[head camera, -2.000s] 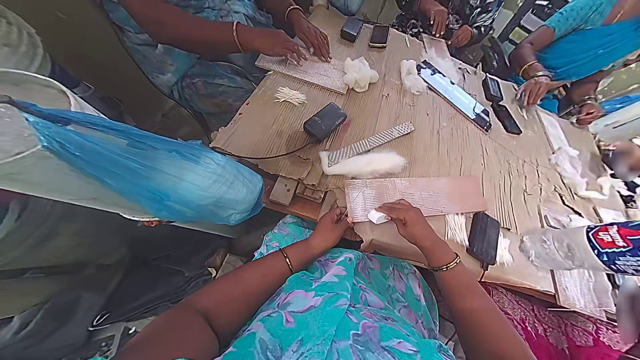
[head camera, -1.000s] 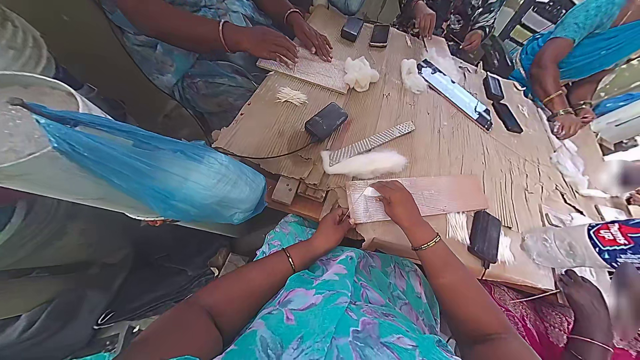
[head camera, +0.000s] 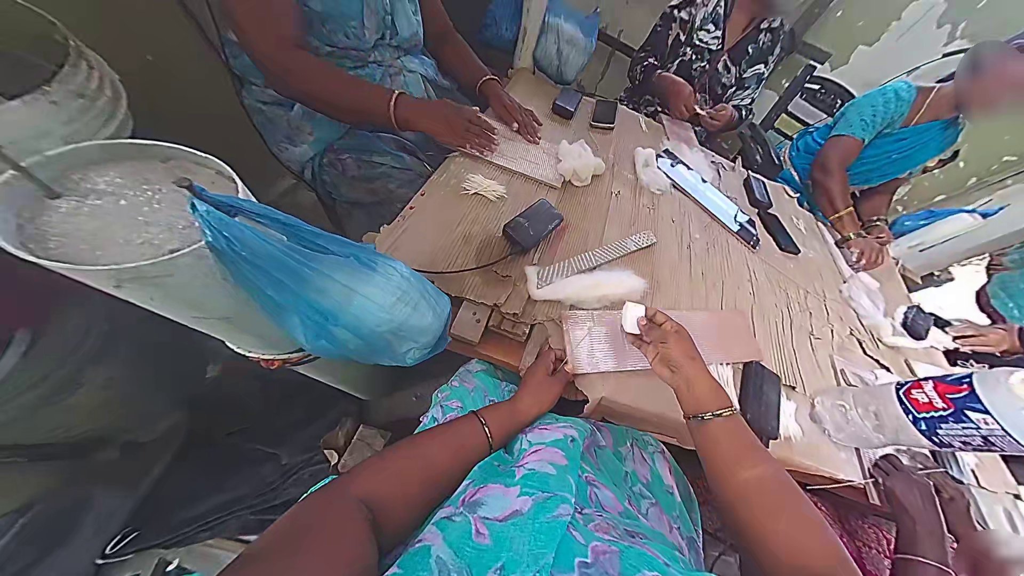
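My right hand (head camera: 668, 348) holds a small white block (head camera: 633, 318) between thumb and fingers, raised over a ribbed pinkish board (head camera: 712, 336). At the board's near left corner is my left hand (head camera: 546, 380), its fingers pinched together; whether something thin is between them cannot be made out. Just beyond the board lie a roll of white cotton (head camera: 596, 288) and a perforated metal strip (head camera: 596, 260), which rests against the cotton. Thin white sticks (head camera: 726, 380) are beside a black box (head camera: 760, 400), right of my right wrist.
Blue plastic bag (head camera: 336, 288) hangs from a white bucket (head camera: 144, 288) at left. A dark box (head camera: 533, 225) with a cord, white sticks (head camera: 483, 186) and phones are on the table (head camera: 448, 224). A plastic bottle (head camera: 864, 416) lies right. Several people sit around, one's hands (head camera: 472, 128) on a board.
My right hand has lifted from the board's left part, and the white block now shows clearly in its fingers. My left hand stays at the board's corner.
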